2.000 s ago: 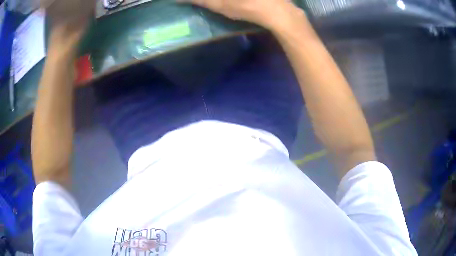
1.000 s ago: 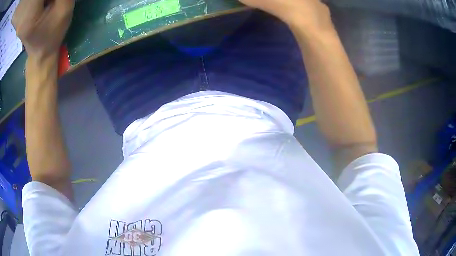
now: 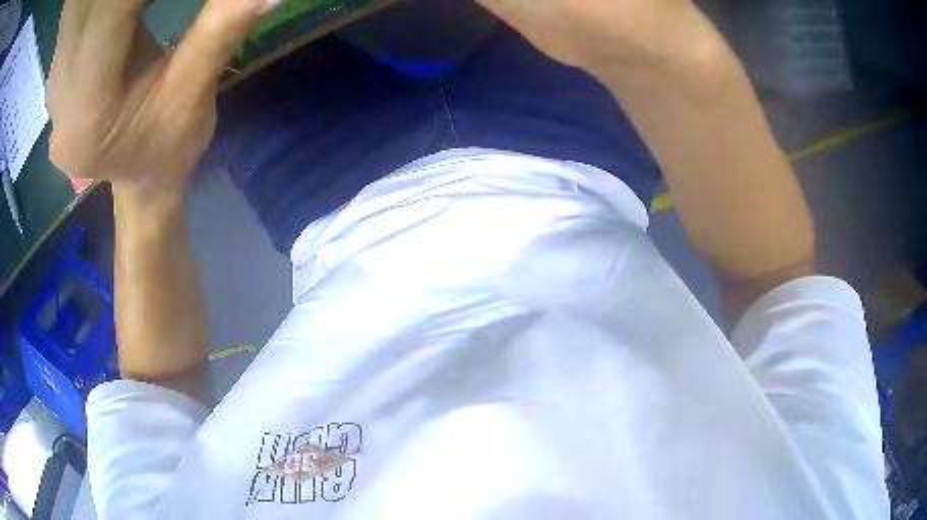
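Note:
My left hand is at the upper left, over the bench edge. Its thumb stretches up and right, apart from the other fingers, and the top edge cuts off the fingertips. My right hand is at the top right of centre, with its fingers out of the picture. Whether either hand holds something cannot be seen. Part of the green label shows beside the left thumb. No worked part is in view.
White printed paper and a thin pen lie on the bench at the far left. A bit of red label shows below my left hand. A blue openwork crate and a yellow line are on the floor.
The view has shifted, so less of the bench shows and the holder seen earlier is out of the picture. My left hand has come nearer the green label, thumb spread.

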